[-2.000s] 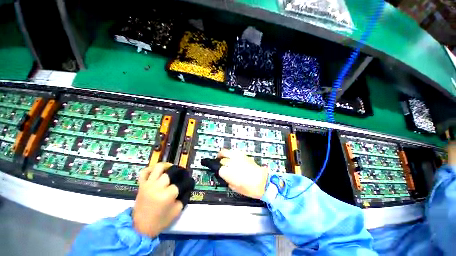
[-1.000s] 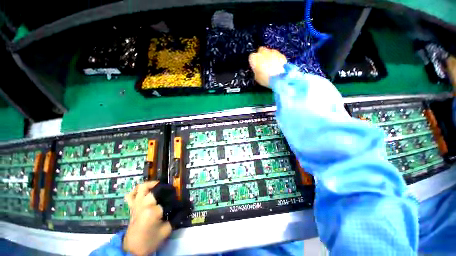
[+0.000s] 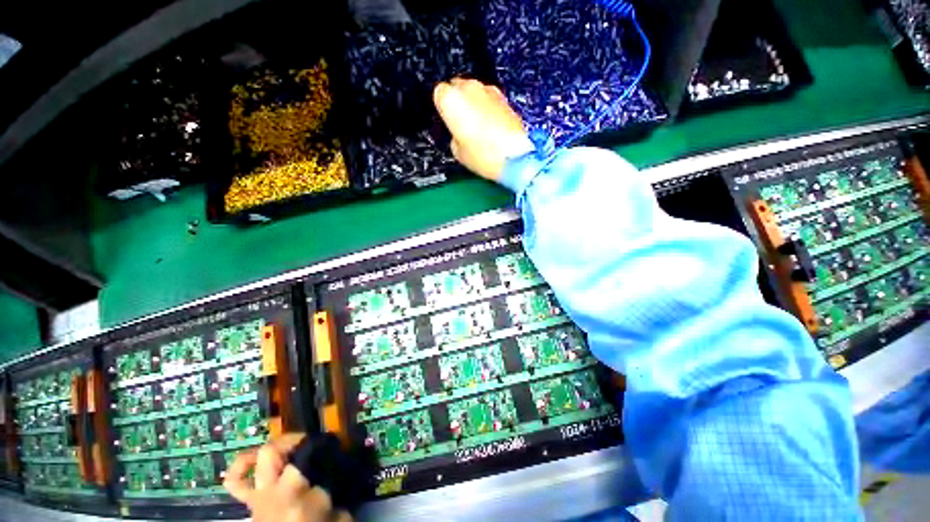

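My right hand (image 3: 481, 124) is over the right part of the bin of black and silver capacitors (image 3: 403, 97), beside the blue-violet capacitor bin (image 3: 571, 56). Its fingertips are curled and hidden, so I cannot tell if it holds a part. My left hand (image 3: 286, 481) is at the bottom edge, partly cut off, by the front left corner of the central pallet (image 3: 551, 436). Black coverings show on some of its fingers; whether it holds anything is unclear. The pallet carries rows of green circuit boards (image 3: 471, 367).
A yellow component bin (image 3: 286, 178) and a dark bin (image 3: 153, 133) stand on the green mat (image 3: 275, 240) at left. A bin of silver parts (image 3: 739, 76) is at right. More pallets lie left (image 3: 189, 500) and right (image 3: 887, 321). A blue cord (image 3: 644, 51) runs to my right wrist.
My right hand has gone from the pallet to the bins, then left from the blue-violet bin's edge to the black and silver bin. The view has shifted; my left hand sits lower in it.
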